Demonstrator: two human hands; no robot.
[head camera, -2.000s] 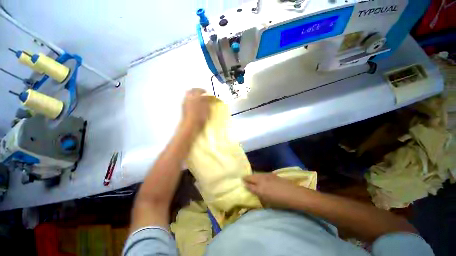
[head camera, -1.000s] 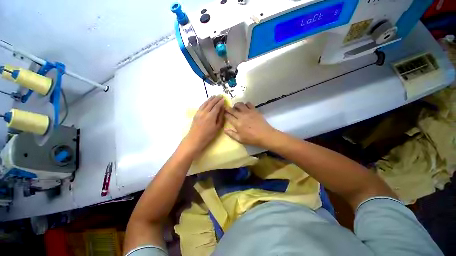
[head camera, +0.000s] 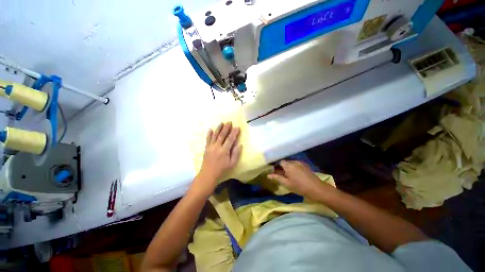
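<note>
A pale-yellow garment piece (head camera: 251, 154) lies on the white machine table, from the needle area to the front edge. Its far end is at the presser foot (head camera: 239, 96) under the lit left end of the lockstitch machine (head camera: 250, 50). My left hand (head camera: 222, 151) lies flat on the piece, fingers pointing at the needle. My right hand (head camera: 295, 177) is at the table's front edge and pinches the near right corner of the piece; its fingertips are partly hidden. More yellow cloth (head camera: 266, 210) lies on the lap below.
Yellow thread cones (head camera: 26, 140) stand at left above a smaller grey-white machine (head camera: 45, 172). A red-and-dark tool (head camera: 112, 198) lies left on the table (head camera: 154, 175). A cream tray (head camera: 436, 66) is at the right end. A crumpled yellow heap (head camera: 444, 164) is below right.
The piece first came up to the needle and both hands met beside it. Now my left hand has moved back and lies flatter, and my right hand has moved down to the table edge.
</note>
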